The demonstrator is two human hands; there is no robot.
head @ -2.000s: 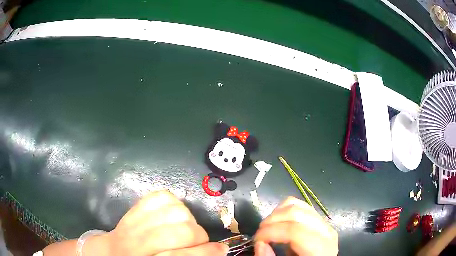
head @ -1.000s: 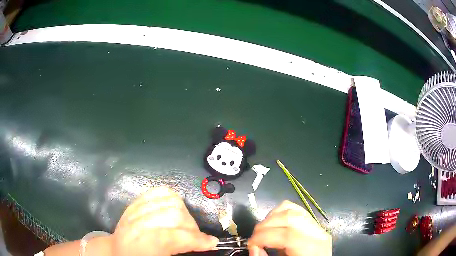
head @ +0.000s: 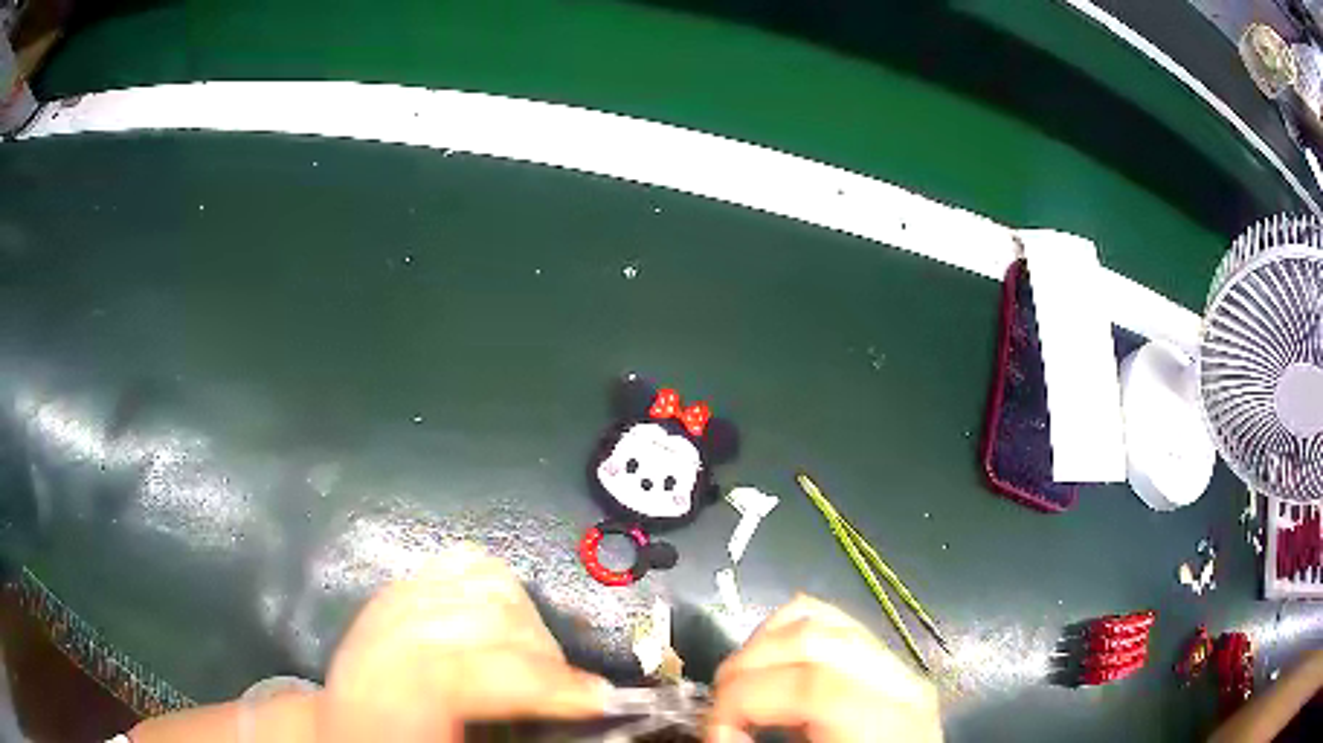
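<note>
My left hand (head: 450, 653) and my right hand (head: 827, 675) are close together at the bottom edge, fingertips nearly meeting. Between them they hold thin silvery wires or pins (head: 660, 708), blurred; a dark strip shows under my left fingers. What else they hold is hidden. Yellow-green tweezers (head: 868, 563) lie beyond my right hand. A stack of red pieces (head: 1117, 647) with thin dark prongs lies at the lower right, with loose red pieces (head: 1233, 665) beside it. Cream-white scraps (head: 747, 520) lie just beyond the hands.
A black-and-white mouse head (head: 649, 468) with a red ring (head: 610, 556) lies ahead. At the right are a phone (head: 1019, 421) under a white strip (head: 1081, 378), a desk fan (head: 1277, 370) and a red-filled tray (head: 1296, 549). A skin-coloured shape shows at the lower right corner.
The view has shifted slightly. My hands stay together at the bottom edge; the wires between them are now more blurred, and a dark strip shows under my left fingers.
</note>
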